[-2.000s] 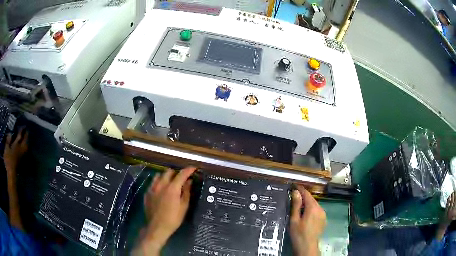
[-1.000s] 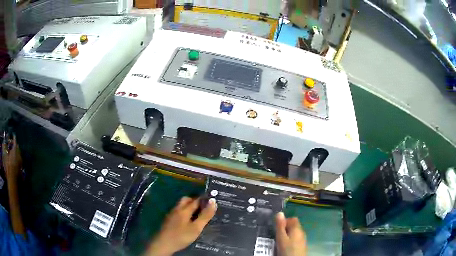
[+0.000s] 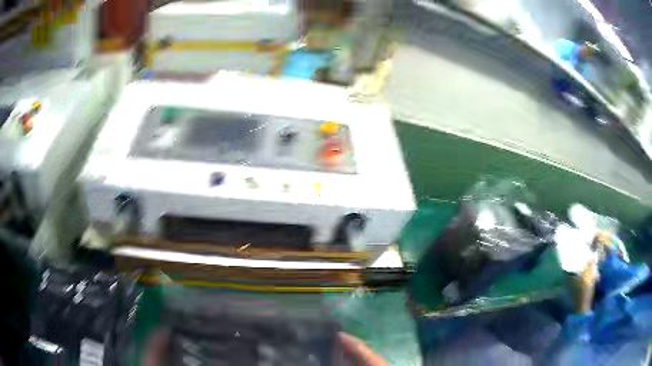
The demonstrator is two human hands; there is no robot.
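Observation:
A black retail box [image 3: 250, 339] lies blurred at the bottom of the view, in front of the sealing bar [image 3: 243, 262]. My left hand [image 3: 156, 349] is a small blurred patch at the box's left edge. My right hand [image 3: 361, 350] is at its right edge, cut off by the bottom of the picture. The two hands hold the box between them. The white heat sealer [image 3: 250, 193] stands behind, its bar against the machine front. Print and film on the box are too blurred to tell.
Shiny bagged boxes [image 3: 82, 307] lie at the left. Dark boxes in loose film [image 3: 493, 229] stand on the right bench. A person's blue sleeve [image 3: 608, 307] and hand are beside them, by a white patch [image 3: 578, 239]. A neighbouring sealer [image 3: 57, 136] stands at the left.
The view has swung right, so the sealer shows further left and the right bench nearer the middle. My hands and the box now sit lower, mostly at the bottom edge.

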